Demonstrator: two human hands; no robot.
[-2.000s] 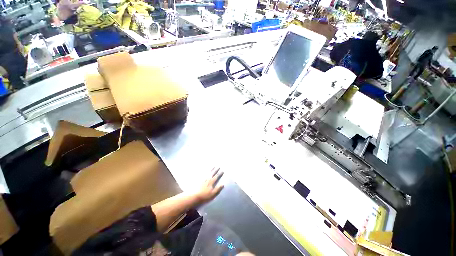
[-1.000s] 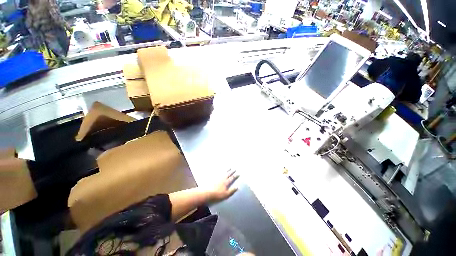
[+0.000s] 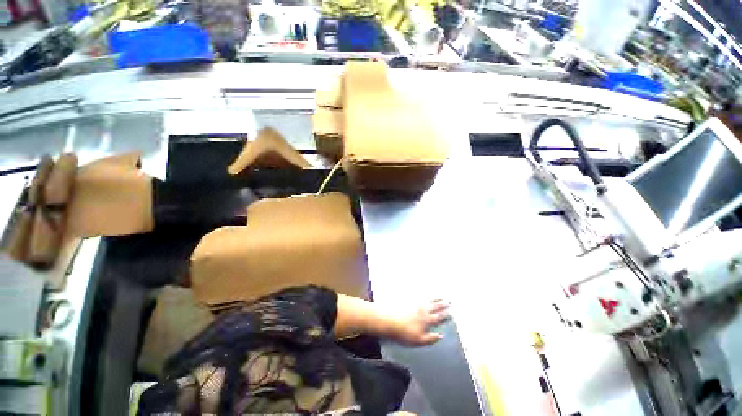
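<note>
My left hand (image 3: 419, 322) lies over the grey metal table edge, fingers spread and empty, its arm in a black lace sleeve. A lower stack of brown panels (image 3: 285, 244) lies left of it, partly behind the sleeve. A thick brown panel stack (image 3: 395, 122) sits on the table beyond. The sewing head (image 3: 606, 305) with a red logo is at the right. Part of the template (image 3: 521, 382) shows at the lower right, washed out by glare. My right hand is not identifiable; only a tiny skin-coloured patch touches the bottom edge.
A folded brown panel (image 3: 267, 152) stands behind the lower stack. More brown pieces (image 3: 110, 195), some rolled and tied, lie at the far left. The grey control screen (image 3: 691, 183) tilts at the right, beside a black hose (image 3: 561, 134). Blue material (image 3: 163, 45) lies behind the table.
The view has turned left: the machine and screen have shifted right, and the tied brown pieces have come in at the left. My left hand stays open at the table edge.
</note>
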